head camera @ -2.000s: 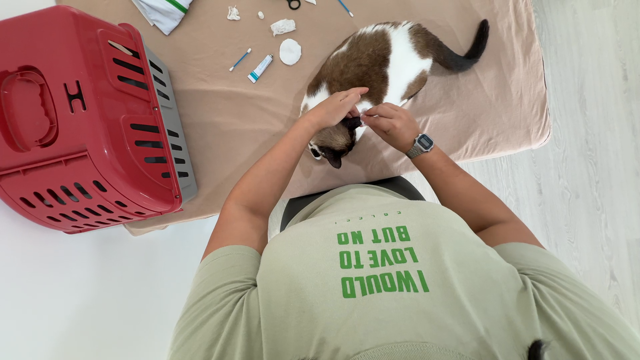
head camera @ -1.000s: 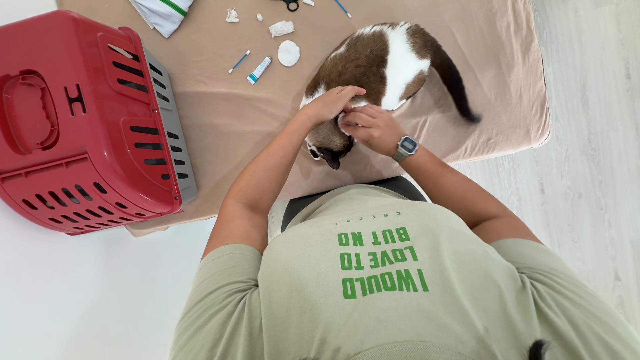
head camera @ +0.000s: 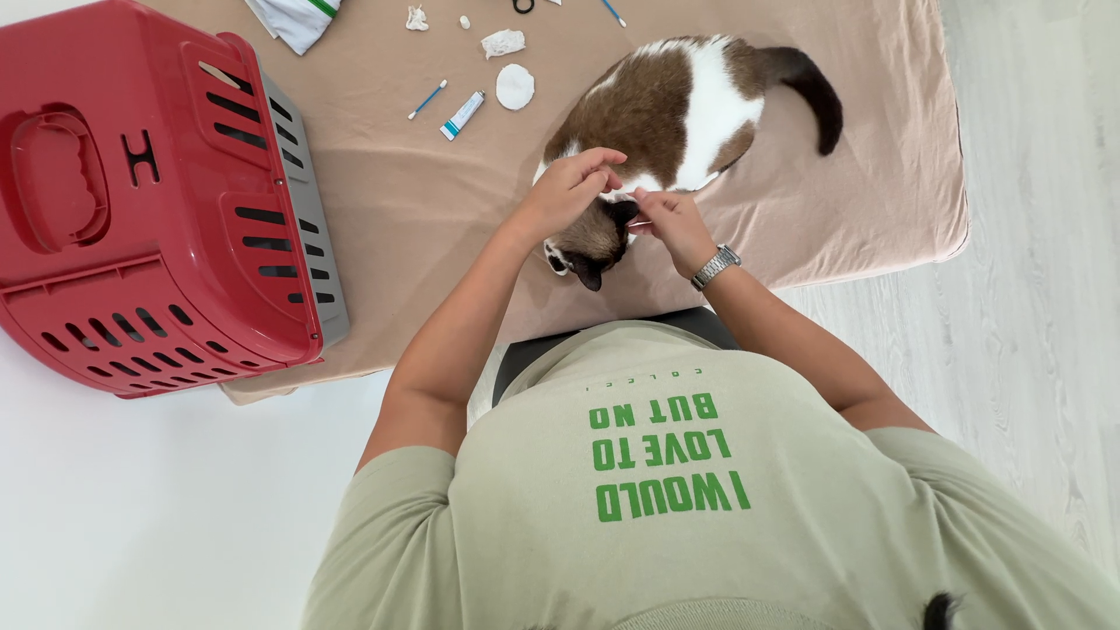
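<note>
A brown and white cat (head camera: 643,114) lies on the cloth-covered table, its dark-eared head low and turned toward me. My left hand (head camera: 577,188) rests over the back of its head and neck, fingers extended and slightly spread. On the other side of the cat's ear (head camera: 620,211), my right hand (head camera: 674,226) pinches a thin white stick, whose tip is too small to make out. A metal watch (head camera: 716,266) is on my right wrist. Left of the cat lie a round cotton pad (head camera: 514,87), a small tube (head camera: 462,115) and a blue-stemmed cotton swab (head camera: 427,100).
A red and grey pet carrier (head camera: 175,201) stands at the left. Crumpled white material (head camera: 503,44), smaller white pieces (head camera: 416,17), another cotton swab (head camera: 614,12), a black ring-shaped handle (head camera: 523,5) and a white and green item (head camera: 302,19) lie toward the far edge.
The cat's tail has swung down from its raised position, then curled partly back up. My right hand moved in toward the head and has drawn back slightly. My left hand stays over the head.
</note>
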